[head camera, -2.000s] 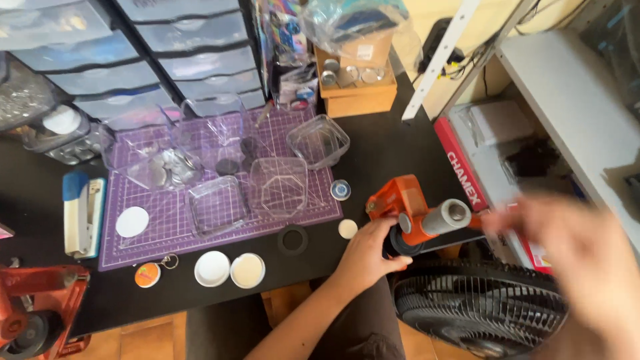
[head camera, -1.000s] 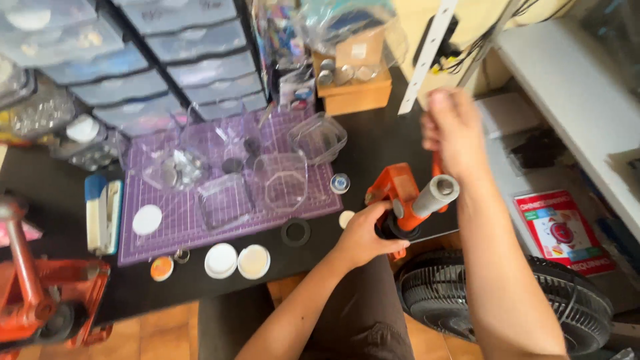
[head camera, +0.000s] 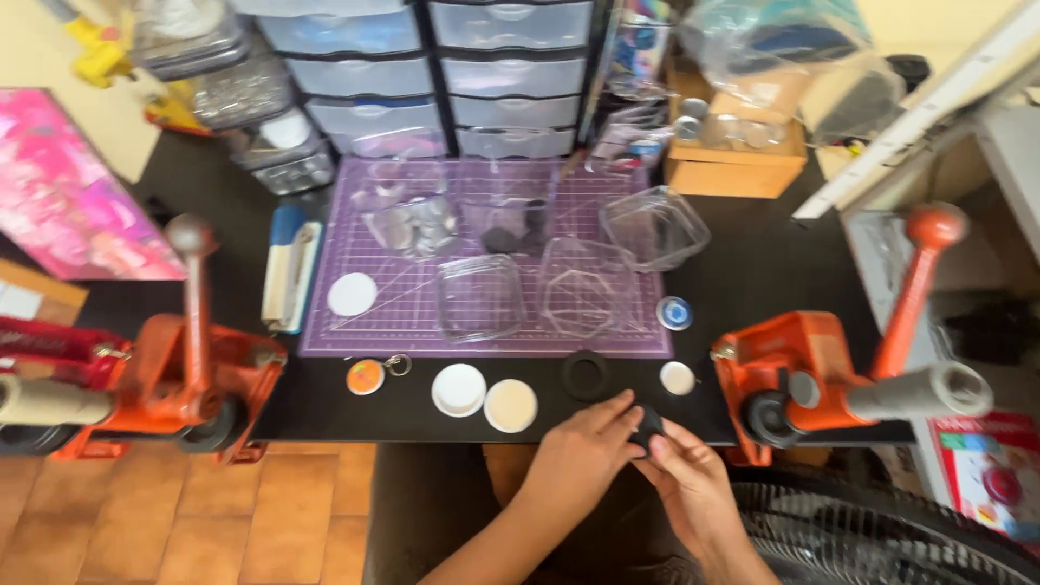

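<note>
Between my hands, just over the table's front edge, is a small black round piece [head camera: 647, 431]. My left hand [head camera: 587, 455] touches it from the left with its fingertips, and my right hand [head camera: 691, 483] pinches it from the right. A black ring [head camera: 585, 375] lies on the table just above my left hand. To its left are a white round container [head camera: 459, 390] and a cream disc [head camera: 511, 405]. A small white disc [head camera: 678, 378] lies to the right of the ring. The orange hand press [head camera: 812, 366] on the right stands apart from both hands.
Clear plastic containers [head camera: 481, 299] stand on a purple cutting mat [head camera: 496, 348]. An orange keyring badge [head camera: 366, 376] and a blue badge [head camera: 674, 313] lie near it. Another orange press [head camera: 175, 357] stands left. Drawers [head camera: 516, 73] rise behind; a black fan [head camera: 845, 520] is below right.
Both hands have left the right press and come together in front of the table, now with the small black piece between them. My right hand has come down from its raised place by the press handle.
</note>
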